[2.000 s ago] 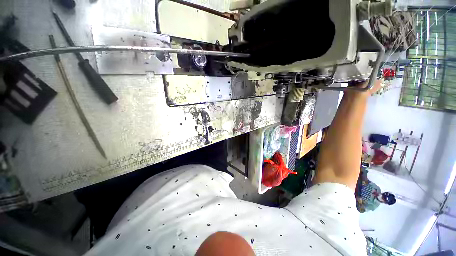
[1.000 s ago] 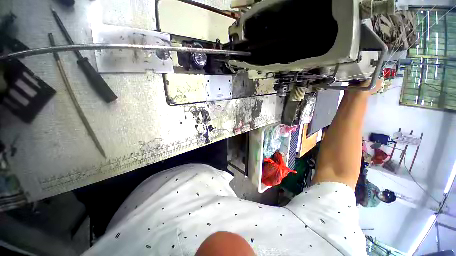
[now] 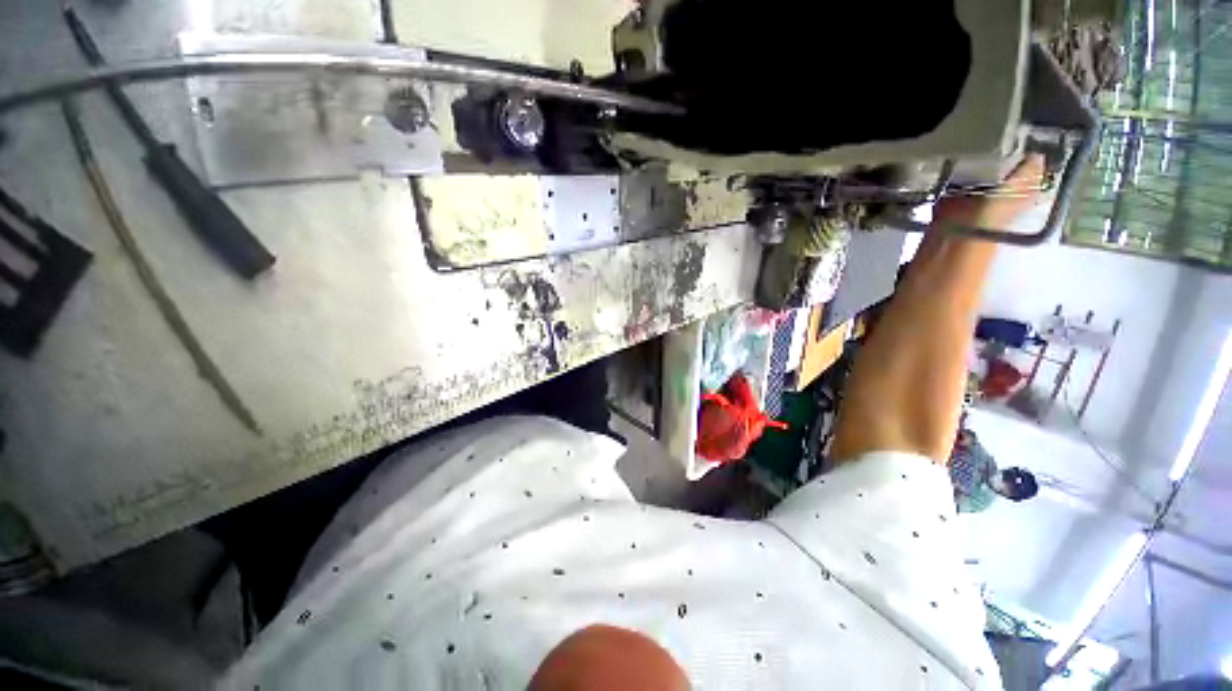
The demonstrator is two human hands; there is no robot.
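Note:
The cream sewing machine head stands at the top right; a large area of it is solid black. A long thin metal rod runs from the left edge to the dark area; its left end is out of view. Beneath it lie a flat grey plate and a round shiny hook part in the dark slot. My right hand is small and partly hidden at the machine's far end by a bent metal bar; its fingers are unclear. My left hand is out of the picture.
A small screwdriver, a thin strip and a black slotted part lie on the worn table. A white bin holds a red bag. A person is in the background.
The view has shifted, so the table and tools sit higher and further left. My right arm still reaches to the machine's far end. The rod still points into the dark area.

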